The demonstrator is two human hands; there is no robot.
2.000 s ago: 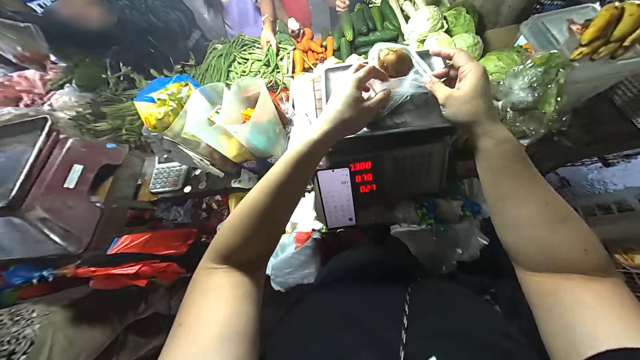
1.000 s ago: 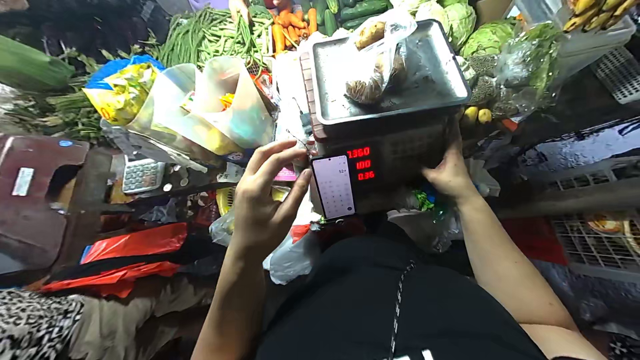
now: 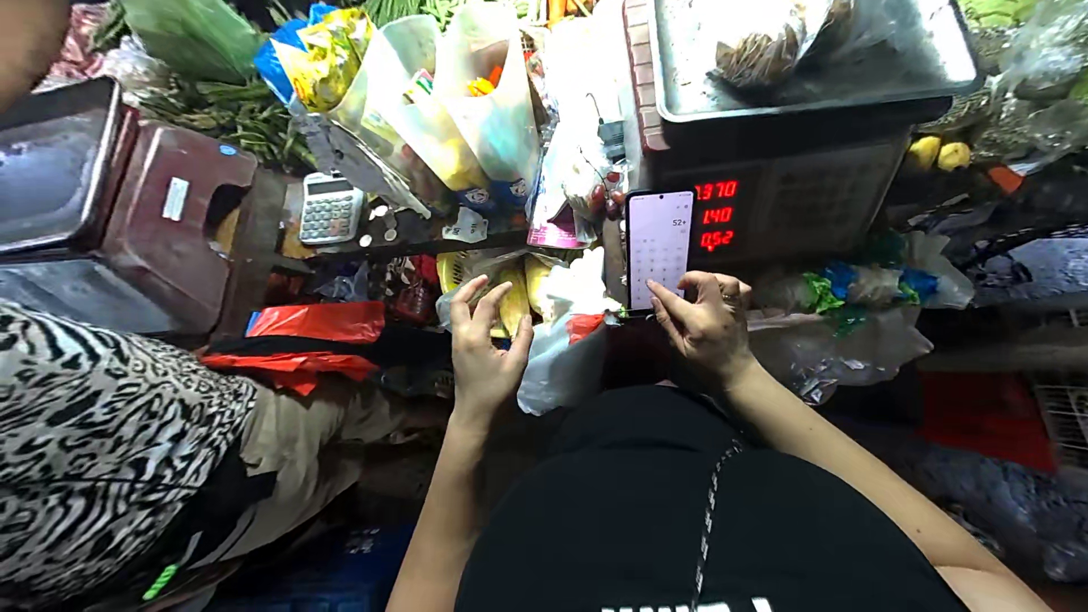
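A smartphone (image 3: 660, 246) with a calculator on its screen stands upright against the front of a digital scale (image 3: 799, 200), whose red figures are lit. My right hand (image 3: 704, 327) is at the lower part of the screen, its index finger extended to the glass, and holds nothing. My left hand (image 3: 489, 353) is raised to the left of the phone with fingers apart, nothing in it. On the scale's metal tray (image 3: 892, 89) lies a plastic bag of brown produce (image 3: 761, 55), partly cut off by the frame's top edge.
Translucent plastic containers (image 3: 489, 127) stand behind my left hand. A desk calculator (image 3: 330, 209) and coins (image 3: 389, 231) lie on the ledge to the left. A brown plastic case (image 3: 174, 225) is farther left. A person in patterned clothing (image 3: 110, 450) is beside me. White plastic bags (image 3: 561, 361) hang below the phone.
My hands have come down from the bag above the tray; the bag now rests on it. My right hand has moved from the scale's right side to the phone. The view has shifted down.
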